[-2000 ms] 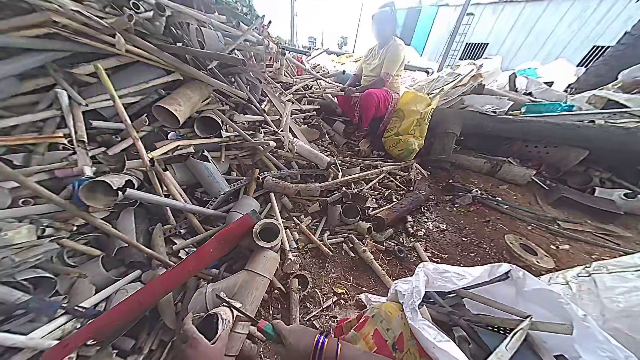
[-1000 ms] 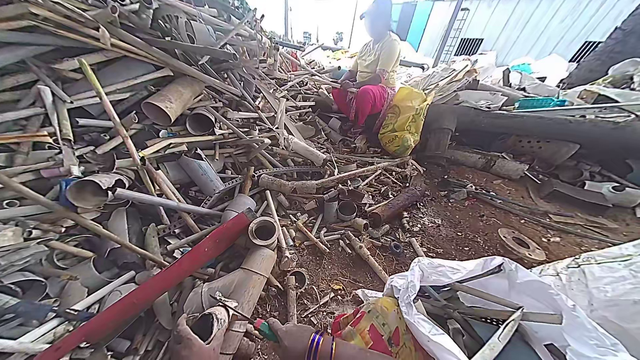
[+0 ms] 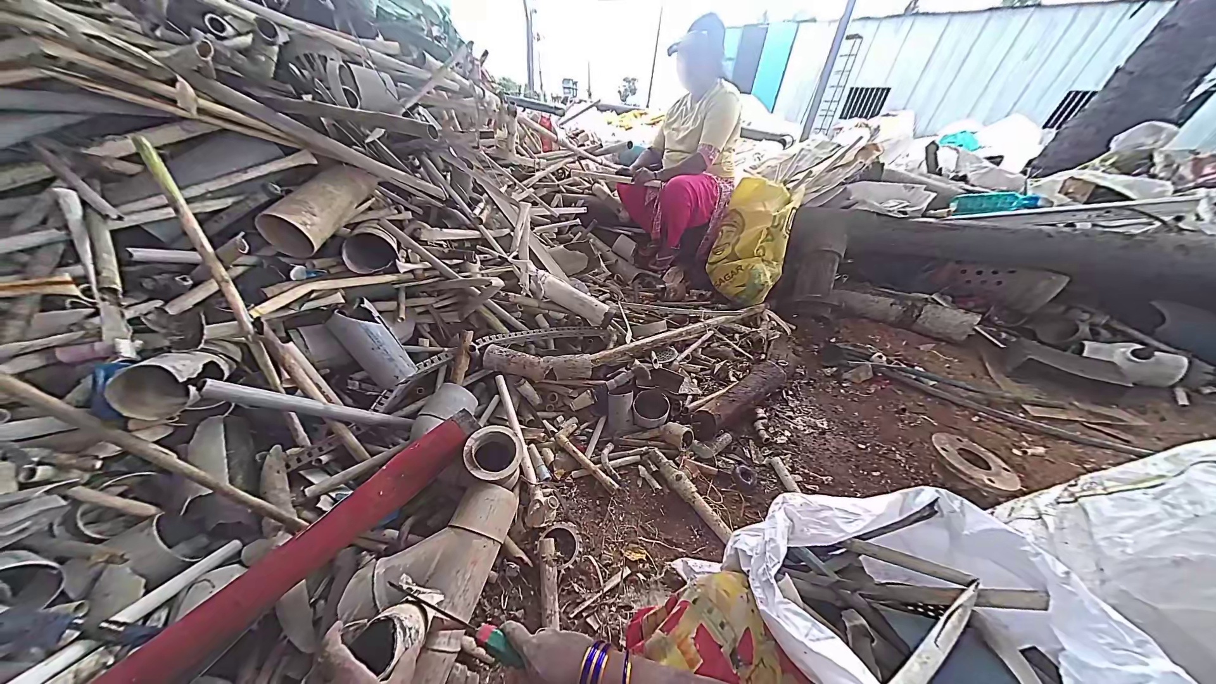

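At the bottom edge of the head view, my left hand [image 3: 334, 659] grips the open end of a grey plastic pipe fitting [image 3: 382, 642]. My right hand [image 3: 543, 652], with bangles at the wrist, is closed on the green and red handle of a thin dark-bladed tool [image 3: 494, 638]. The tool's blade points left, over the rim of the fitting; whether it touches is unclear. Just behind is a branched grey pipe [image 3: 454, 551], and a long red pipe [image 3: 313, 541] slants across the left side.
A heap of scrap pipes [image 3: 313, 209] rises at left. An open white sack [image 3: 1064, 579] holding pipe pieces stands at right, near a flat ring [image 3: 976, 462]. Farther back, a person [image 3: 698, 142] sits beside a yellow bag [image 3: 753, 237]. A thick dark pipe [image 3: 1007, 252] lies behind.
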